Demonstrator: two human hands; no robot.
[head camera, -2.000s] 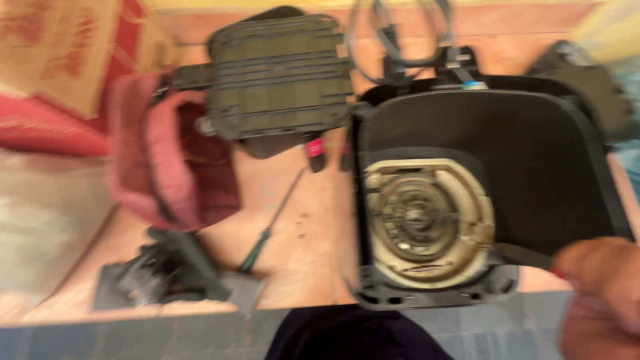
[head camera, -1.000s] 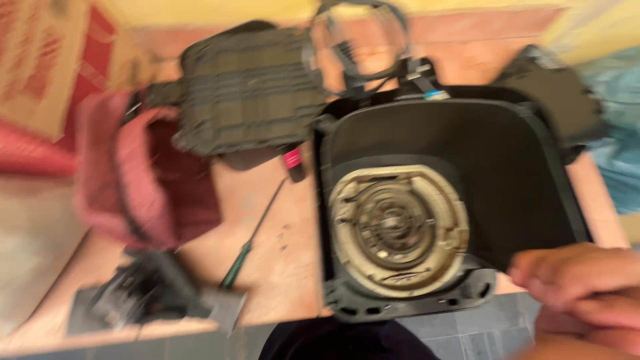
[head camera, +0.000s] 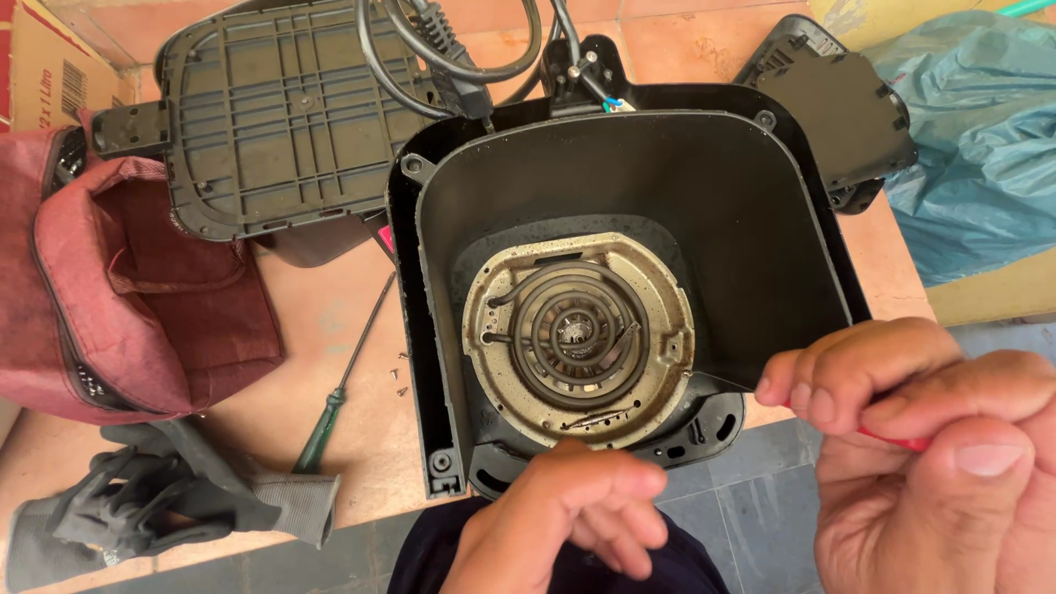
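An opened black plastic appliance housing (head camera: 742, 206) fills the middle. Inside it lies a round metal plate (head camera: 487, 289) with a coiled heating element (head camera: 521, 363). My right hand (head camera: 932, 412) grips a thin tool with a red handle (head camera: 895, 439); its thin shaft runs left towards the plate's right edge, and whether its tip touches there I cannot tell. My left hand (head camera: 561, 511) is just below the plate, at the housing's near edge, fingers apart and holding nothing. A black power cord (head camera: 375, 62) loops over the housing's back left.
Left of the housing lie a green-handled screwdriver (head camera: 318, 437), several small screws (head camera: 402, 391), dark work gloves (head camera: 157, 495) and a red fabric bag (head camera: 74, 264). Behind are a ribbed black plastic panel (head camera: 280, 124) and a cardboard box (head camera: 49, 74). Another black part (head camera: 833, 115) and a blue plastic bag (head camera: 965, 148) are at right.
My left hand now shows below the plate, apart from my right hand. The view has shifted.
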